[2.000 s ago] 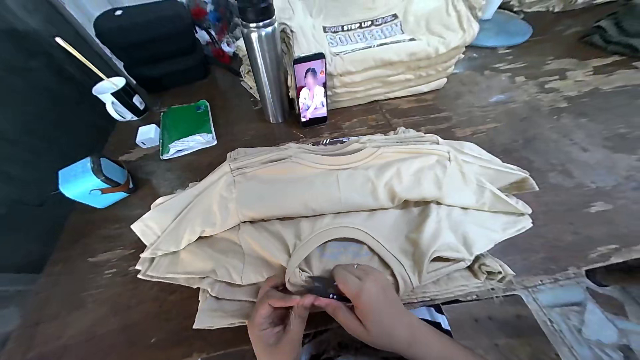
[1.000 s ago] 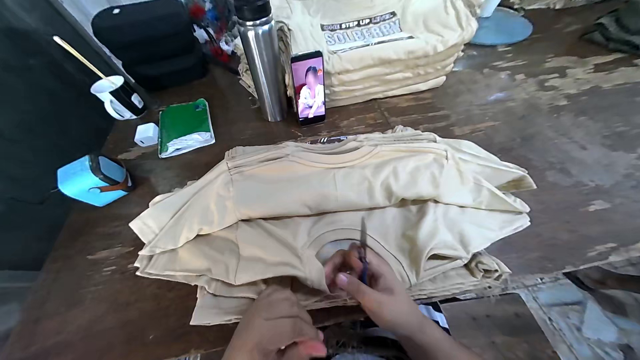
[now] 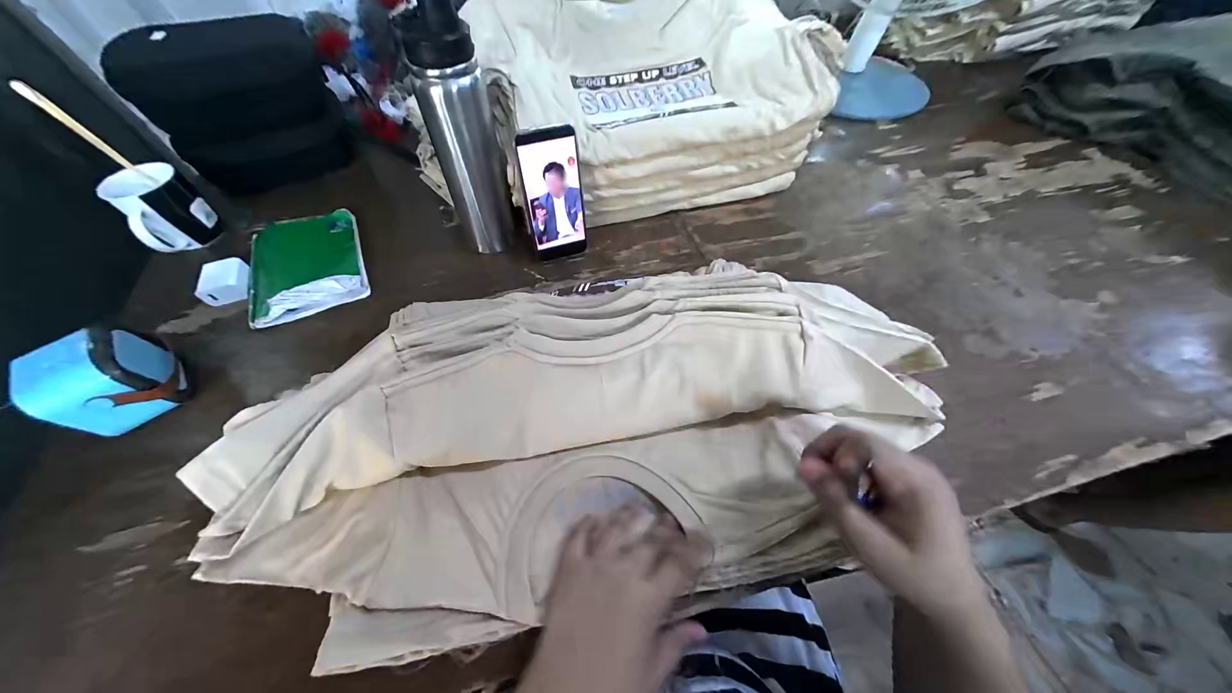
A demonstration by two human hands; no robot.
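Observation:
A pile of cream T-shirts (image 3: 597, 395) lies across the near part of the wooden table. The front shirt's round neckline (image 3: 529, 500) faces me. My left hand (image 3: 626, 568), somewhat blurred, rests on the shirt at this neckline, fingers spread, with nothing seen in it. Over the right side of the same shirt is my right hand (image 3: 885, 510), fingers curled around a small tool with a blue part (image 3: 867, 486). Most of that tool is hidden in the hand, so its kind cannot be told here.
Behind the pile stand a steel bottle (image 3: 467, 144), a lit smartphone (image 3: 552, 192) and a stack of folded printed T-shirts (image 3: 674, 125). At left are a mug (image 3: 159, 207), a green packet (image 3: 306, 260), a white cube-shaped adapter (image 3: 222, 282) and a light-blue object (image 3: 91, 380). Dark cloth (image 3: 1136, 106) lies far right.
My right hand has moved right, away from the neckline, with its slim pointed tool now mostly hidden. My left hand has come onto the neckline from lower left.

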